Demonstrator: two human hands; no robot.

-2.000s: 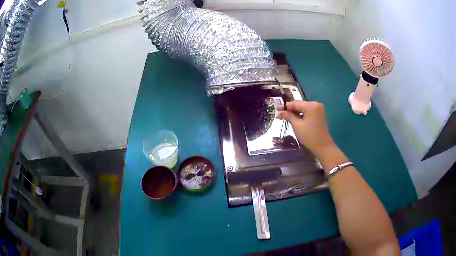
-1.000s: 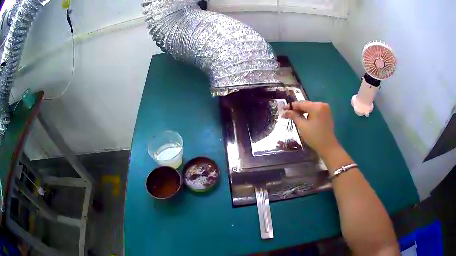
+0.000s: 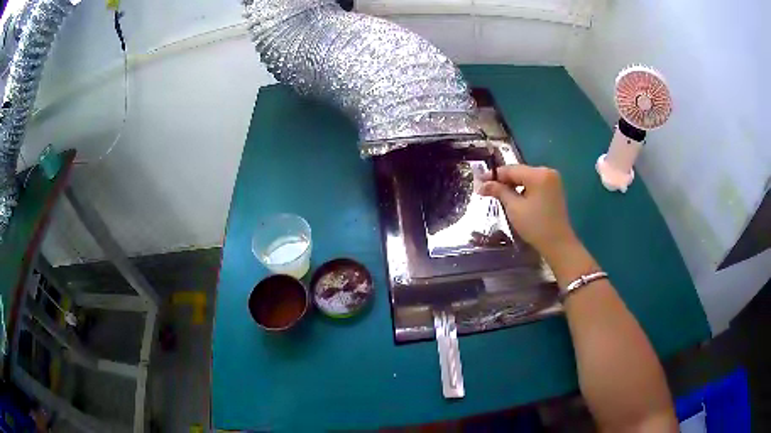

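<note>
My right hand [image 3: 533, 201], bare with a bracelet at the wrist, is over the right side of the solder pot [image 3: 406, 292]. Its thumb and fingers pinch a small dark bunch of wire leads [image 3: 494, 161]; thin ends point up towards the duct, and the rest is hidden by the fingers. Below the fingertips the molten solder [image 3: 456, 240] is bright in front and dark at the back left. A flat silvery scraper [image 3: 450, 359] juts from the pot's front edge. My left hand is not in view.
Left of the pot stand a brown flux cup [image 3: 278, 303], a clear plastic cup [image 3: 284, 247] and a round dross tin [image 3: 341, 288]. A silver duct [image 3: 397, 80] ends over the pot's back. A pink fan [image 3: 627, 127] stands at the right; a blue tote [image 3: 729, 402] is at lower right.
My right hand stays over the solder bath and has shifted only slightly. The thin ends above the fingertips show again after being hard to see one second ago. The camera view shifted a little.
</note>
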